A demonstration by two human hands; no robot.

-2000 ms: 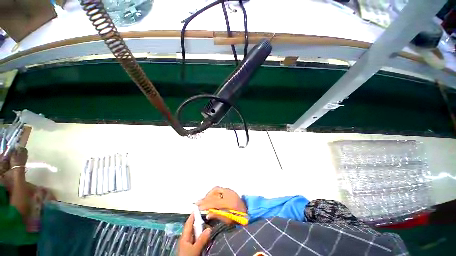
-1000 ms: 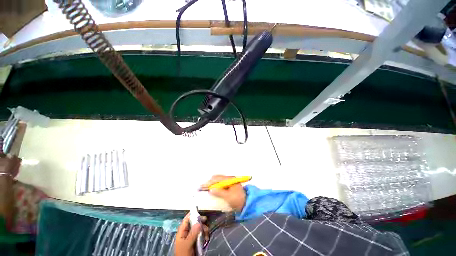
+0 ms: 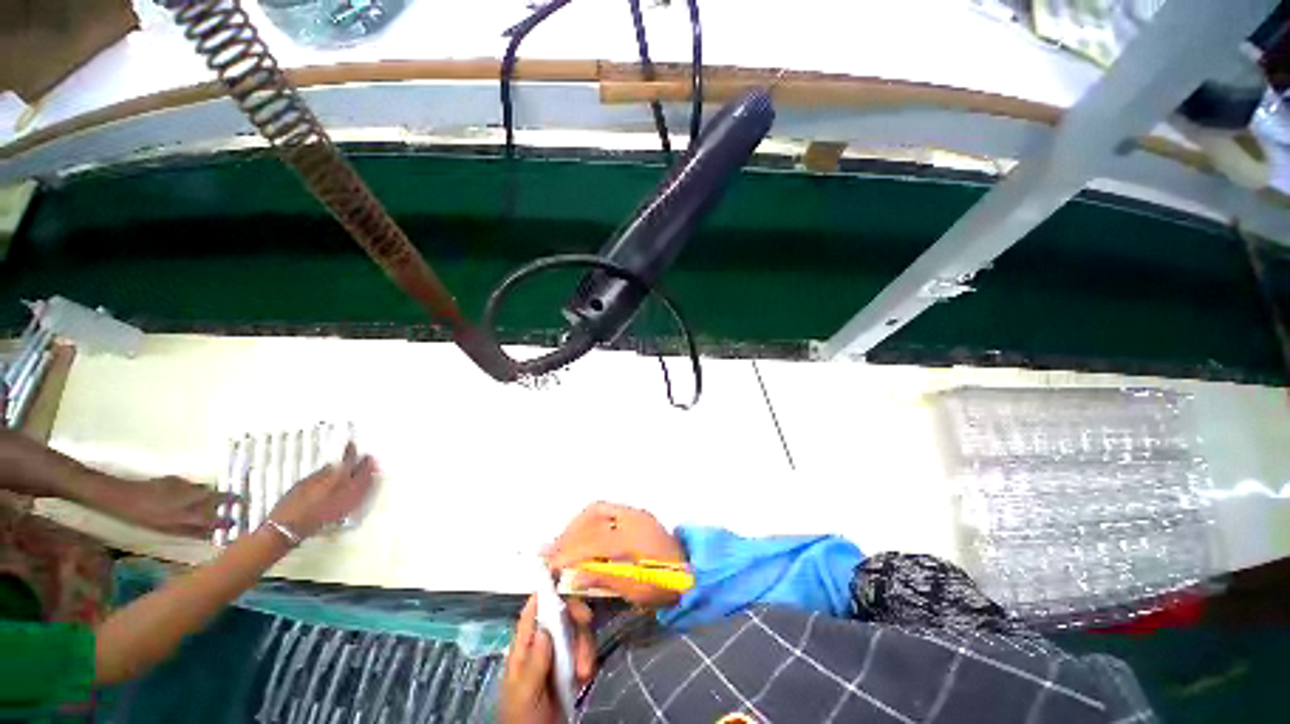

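Observation:
My left hand is at the bottom centre, closed around a slim silver-white tubular part that stands roughly upright. My right hand, in a blue sleeve, holds a yellow-orange hand tool just above and right of it. The tool's tip end is against or very near the upper part of the tube; the exact contact is too small to tell.
Another person's two hands are at the laid-out tubes on the bench. A lined crate of tubes is lower left. A clear ribbed pack lies right. A black electric screwdriver hangs from a coil spring.
The other person's hands have reached in from the left to the laid-out tubes. My right hand has moved back down, bringing the yellow-orange tool to the tube in my left hand.

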